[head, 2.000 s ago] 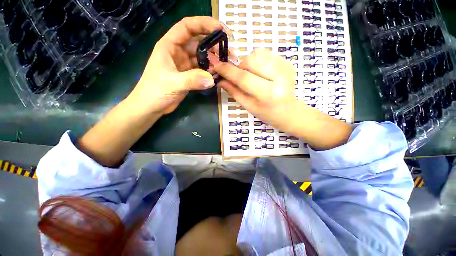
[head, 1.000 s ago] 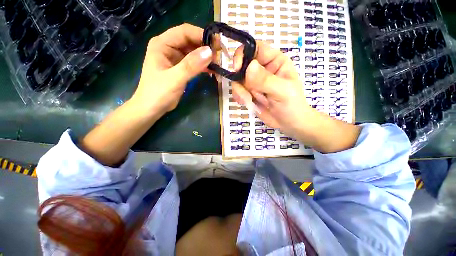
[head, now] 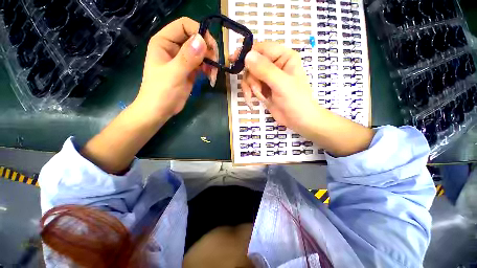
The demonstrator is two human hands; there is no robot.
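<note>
A black rounded-square frame (head: 241, 32) with a see-through centre is held up between both hands, over the left edge of the white sheet. My left hand (head: 175, 65) grips its left side with thumb and fingers. My right hand (head: 280, 78) grips its lower right corner. The white sheet (head: 337, 142) has columns of small shapes, dark on the right and along the bottom, pale tan at the upper left. My hands hide part of the sheet. I cannot tell whether an adhesive piece is on the frame.
Clear blister trays with black parts lie at the left (head: 55, 63) and right (head: 436, 63) on the dark green bench (head: 172, 137). A blue scrap (head: 312, 41) is on the sheet. Blue specks and a small pale scrap (head: 205, 139) lie left of the sheet.
The frame has turned from nearly edge-on to face-on, then moved slightly up and left. My right hand has gone from reaching at its opening to gripping its lower right corner.
</note>
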